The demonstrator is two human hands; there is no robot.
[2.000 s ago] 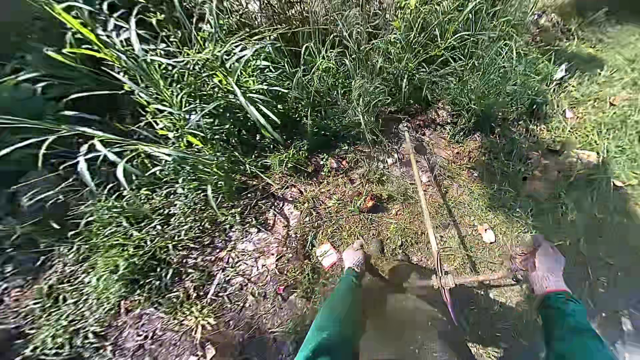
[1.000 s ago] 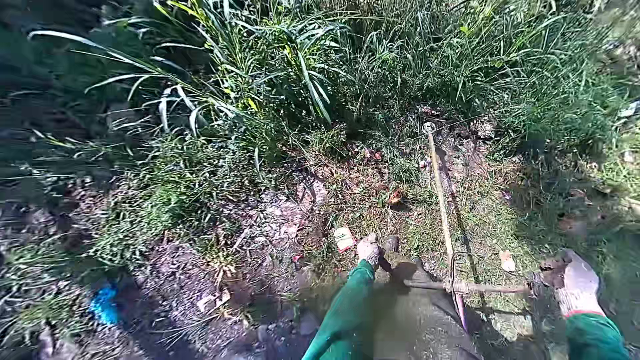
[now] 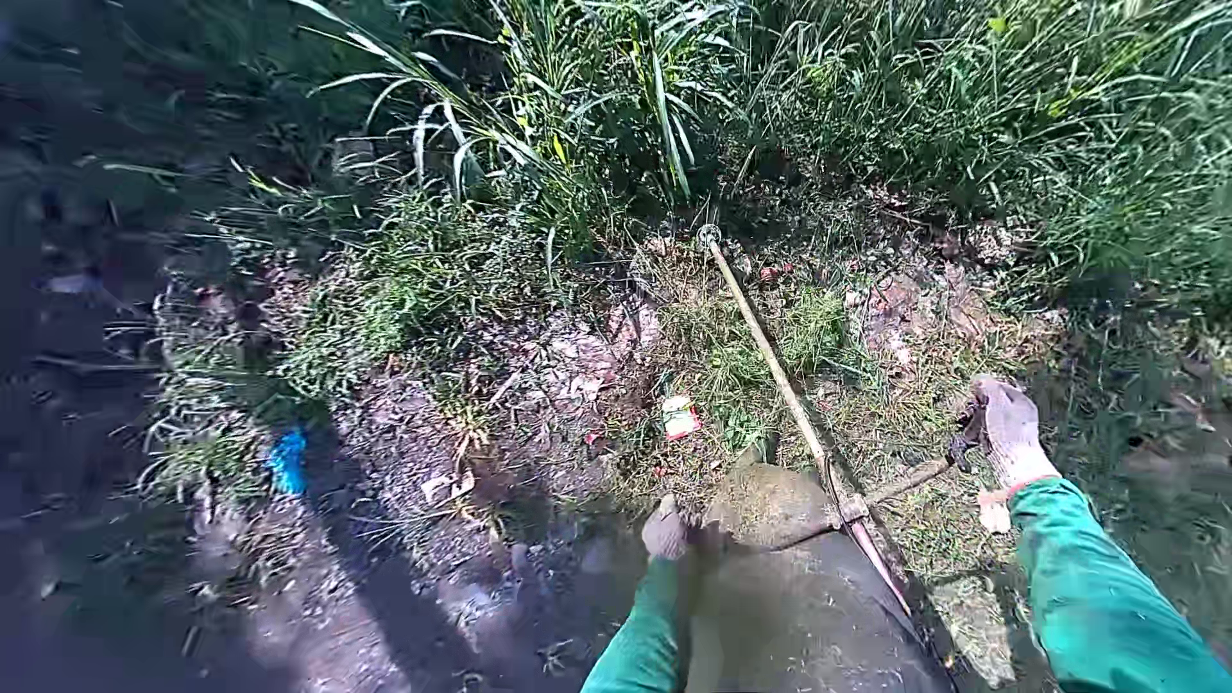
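A brush cutter with a long pale shaft (image 3: 778, 375) and a crosswise handlebar (image 3: 910, 481) reaches forward across the ground. Its round cutting head (image 3: 709, 234) lies at the foot of the tall grass. My right hand (image 3: 1006, 428), in a pale work glove, is closed around the dark grip at the bar's right end. My left hand (image 3: 666, 531), also gloved, is closed at the bar's left end, lower in view and nearer my body; the grip inside it is hidden. The shaft's rear end runs down beside my legs.
Tall green grass (image 3: 654, 106) borders the ground ahead. Short cut grass, mud and litter lie nearer, among them a red-and-white wrapper (image 3: 680, 417) and a blue plastic scrap (image 3: 287, 462). Dark, wet-looking ground (image 3: 77, 539) is at the left.
The cutting head has swung left along the grass edge since a second ago. My right hand has moved forward and left, my left hand back toward me. Both keep their hold.
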